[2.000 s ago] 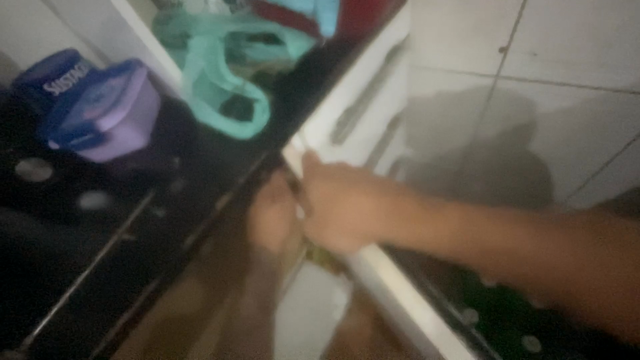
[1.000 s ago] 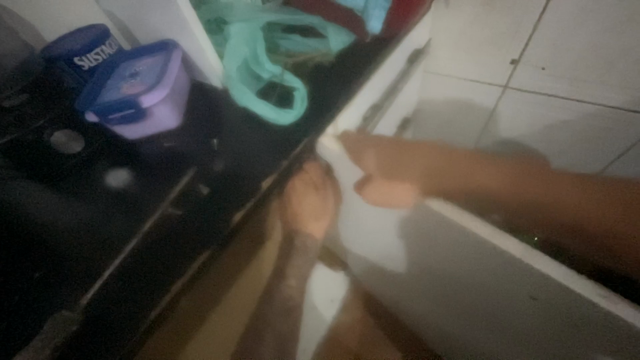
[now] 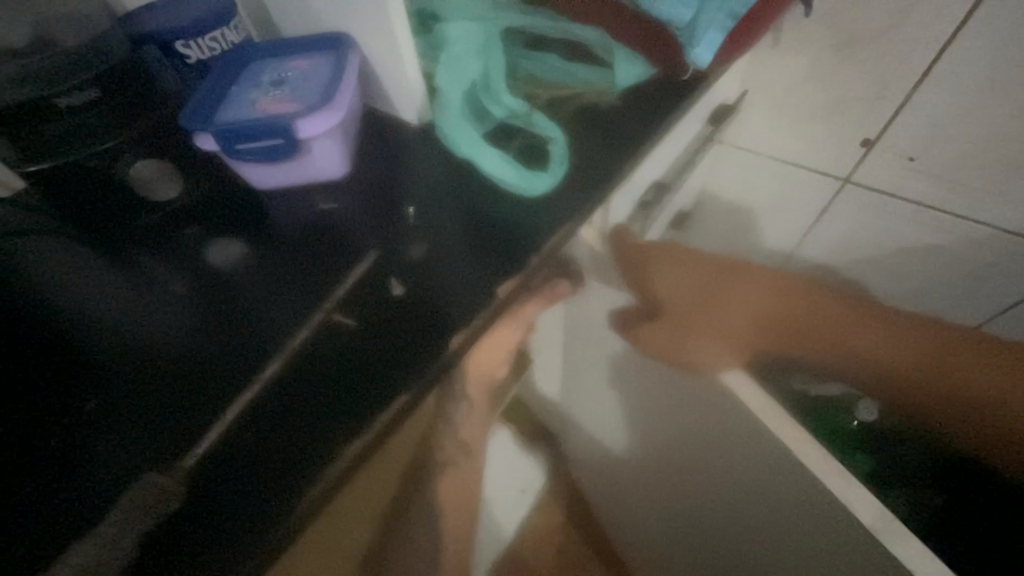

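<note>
A white cabinet door stands swung out from below the dark countertop. My right hand is at the door's upper corner, fingers bent, thumb side toward the counter; whether it grips the door is blurred. My left hand reaches up under the counter's front edge, its fingertips close to the door's hinge-side corner and partly hidden in shadow. On the counter lies a thin screwdriver-like tool with a thicker handle, near neither hand.
A purple lidded plastic container and a blue tin stand at the counter's back left. A green plastic bag lies near the counter edge. Small bits are scattered on the countertop. White tiles are at the right.
The white door's inner face shows much more than two seconds ago. My left hand has moved up along the counter's edge since one second ago. The view has shifted closer.
</note>
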